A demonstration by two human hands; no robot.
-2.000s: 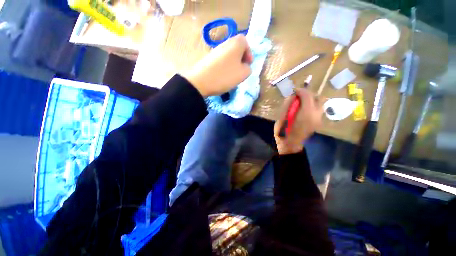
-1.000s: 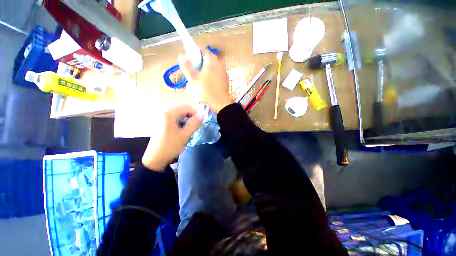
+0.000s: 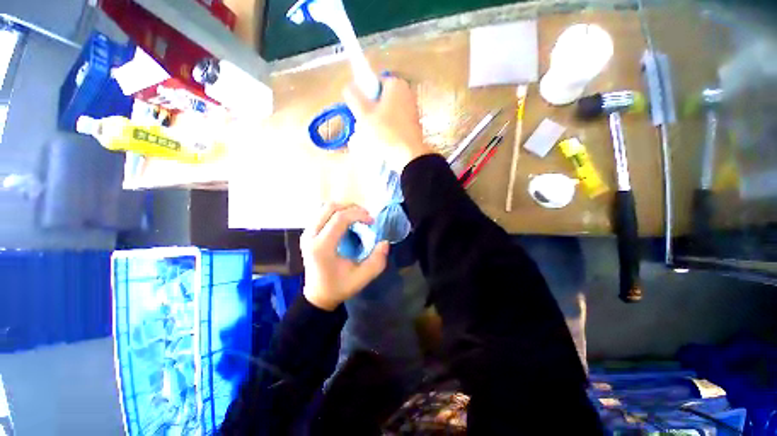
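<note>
My left hand (image 3: 335, 257) grips a pale-blue hollow ring-shaped end (image 3: 356, 242) of the workpiece near the bench's front edge, thumb and fingers around its rim. My right hand (image 3: 388, 119) is higher up and closed around the workpiece's pale stem (image 3: 354, 49), which points up and away with a flared end over the green belt. Crumpled pale-blue material (image 3: 393, 221) shows between the hands, under my right wrist. The red-handled knife (image 3: 483, 157) lies on the bench beside a slim silvery blade (image 3: 474, 136), right of my right forearm.
A blue loop (image 3: 331, 127) lies left of my right hand. A thin stick (image 3: 515, 153), white squares (image 3: 503, 55), a yellow tool (image 3: 583, 167), a white disc (image 3: 552, 190) and a hammer (image 3: 623, 162) lie right. A yellow bottle (image 3: 149, 138) and parts crate (image 3: 198, 341) are left; a clear screen stands right.
The red-handled knife was in my right hand and now lies on the bench. My right hand has moved to the stem, and my left to the ring end. The view has shifted.
</note>
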